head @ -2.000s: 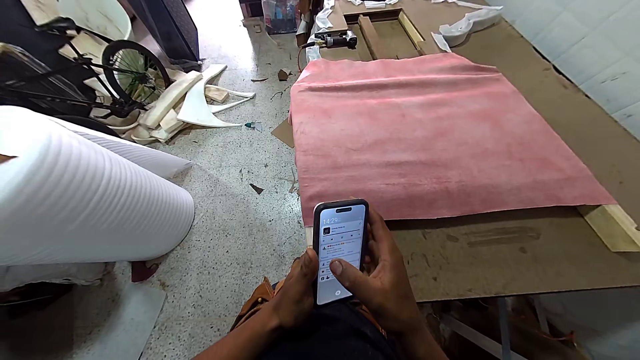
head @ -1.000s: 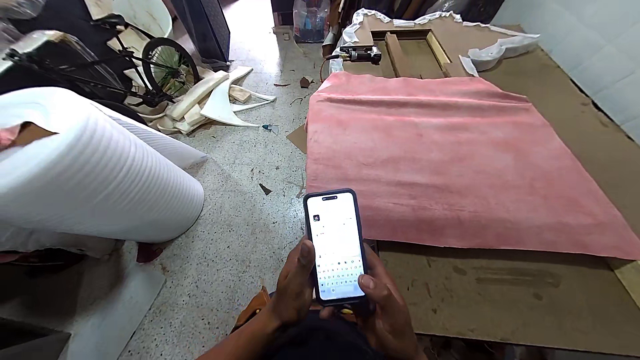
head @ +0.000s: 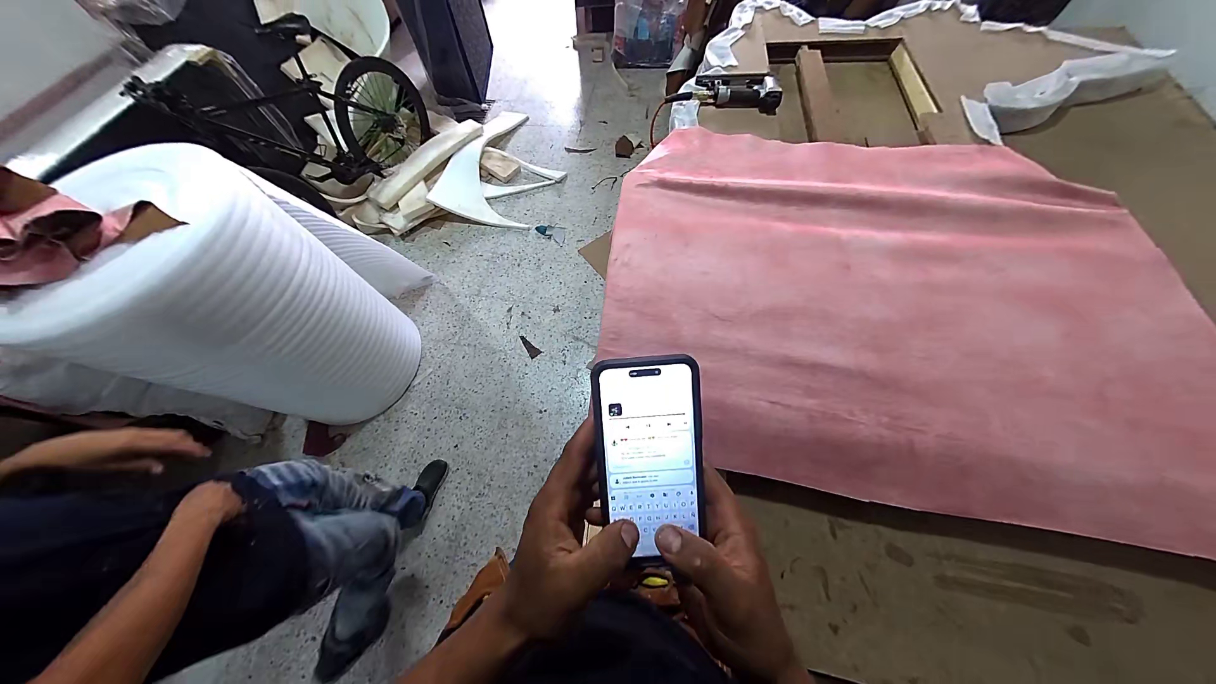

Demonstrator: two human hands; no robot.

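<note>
A smartphone in a dark case (head: pixel 650 456) stands upright at the lower middle, its screen lit with a keyboard along the bottom. My left hand (head: pixel 568 546) grips its left side, thumb on the lower screen. Around the right side is my right hand (head: pixel 727 560), its thumb also over the keys. Just beyond and to the right, a pink leather hide (head: pixel 893 323) lies spread with shallow folds over a brown board (head: pixel 950 579). A pneumatic tool with a hose (head: pixel 741 93) rests past the hide's far edge, beside a recessed wooden frame (head: pixel 817 90).
A big roll of white foam sheet (head: pixel 285 294) stands at left. Behind it are a black bicycle (head: pixel 380 114) and foam offcuts (head: pixel 456 180) on the speckled floor (head: pixel 484 380). Another person (head: pixel 313 532) is at lower left, close to the roll. White padding (head: pixel 1045 95) lies at upper right.
Another person has come into view at lower left. My left thumb has moved onto the phone's screen. The display has changed, with notification panels now above the keyboard.
</note>
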